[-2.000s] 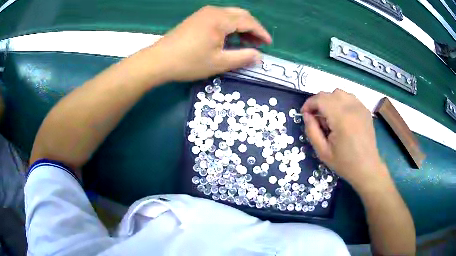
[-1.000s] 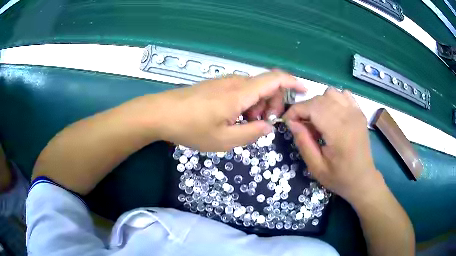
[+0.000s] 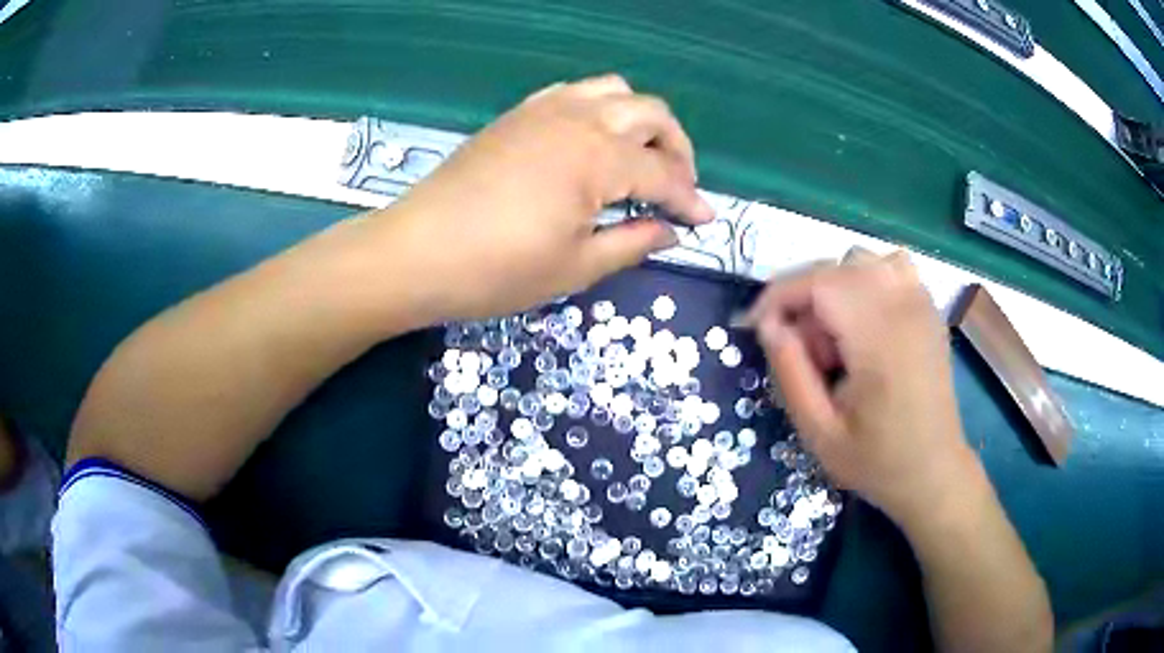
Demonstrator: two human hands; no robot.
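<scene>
My left hand [image 3: 574,191] is over a grey strip housing [image 3: 406,156] at the tray's far edge. Its thumb and fingertips are close together at the strip's pockets; whether they hold a disc is hidden. Pale discs show in the strip's left end. My right hand [image 3: 853,351] is above the tray's right side, thumb and fingers pinched on a thin pale sliver, partly blurred. The black parts tray [image 3: 626,271] holds many loose clear and white discs [image 3: 638,351].
A second grey strip [image 3: 1044,237] with dots lies at the right on the green belt [image 3: 817,115]. A reddish-brown block [image 3: 1015,370] lies right of my right hand. Another strip [image 3: 977,19] is at the top right. A dark item [image 3: 1139,134] is at the right rim.
My hands met above the tray a second ago and are apart now. My left hand has moved up onto the strip. The strip at the right has shifted further right.
</scene>
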